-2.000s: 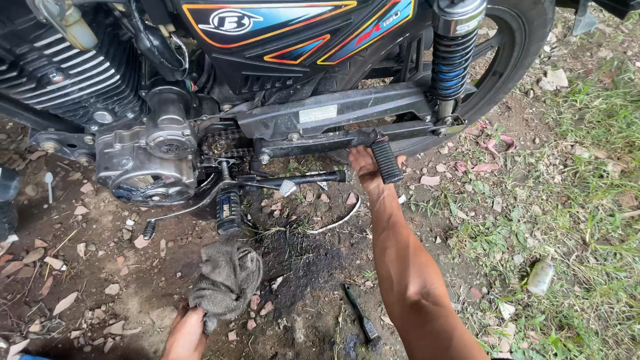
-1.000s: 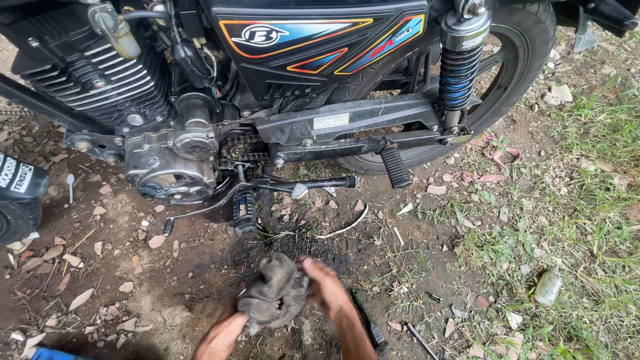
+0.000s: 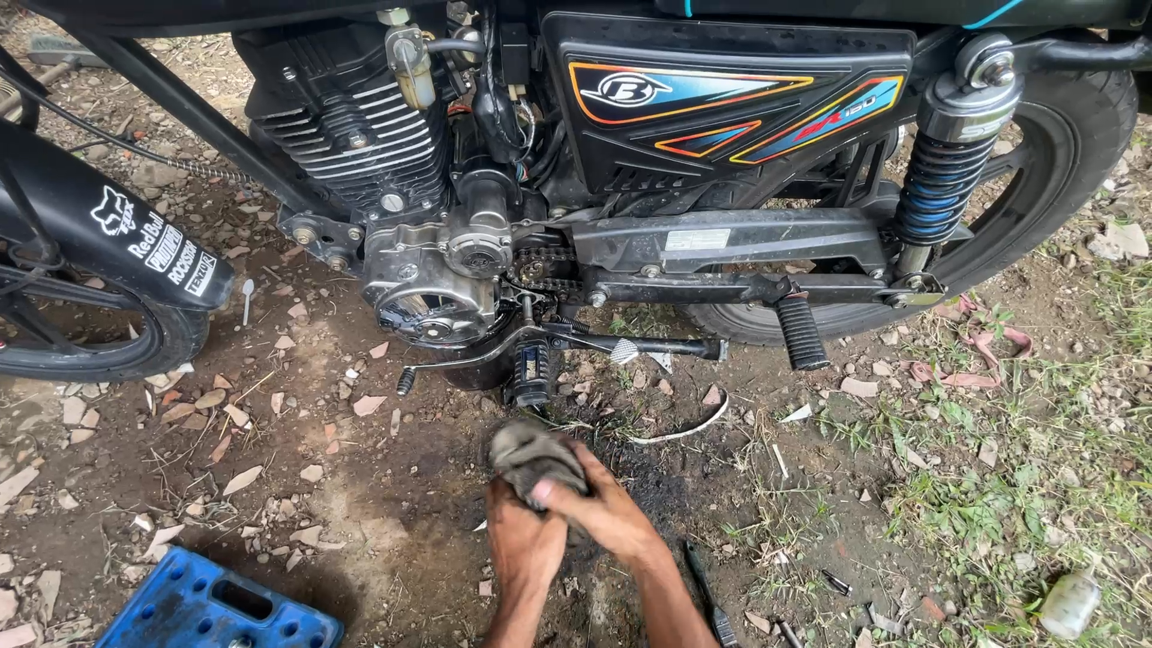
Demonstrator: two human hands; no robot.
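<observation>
A dirty grey rag (image 3: 531, 459) is bunched between my two hands, below the motorcycle's front footpeg (image 3: 532, 373). My left hand (image 3: 526, 540) grips it from below and the left. My right hand (image 3: 603, 504) closes around its right side, thumb laid across the cloth. Above stands the motorcycle, with its engine's finned cylinder (image 3: 355, 135), a metal engine cover (image 3: 432, 288), the gear shift lever (image 3: 459, 362), the drive chain (image 3: 544, 267) and a black side panel (image 3: 720, 108). The rag hides part of my fingers.
A blue plastic case (image 3: 216, 603) lies at the lower left, below another front wheel with a black fender (image 3: 99, 216). A dark-handled tool (image 3: 706, 594) is on the ground right of my forearm. A small bottle (image 3: 1069, 605) lies in the grass. Broken tile pieces litter the soil.
My right hand was by the rear footpeg two seconds ago, while my left held the rag; both hands now hold it. The view has shifted left, showing more of the other wheel and the blue case.
</observation>
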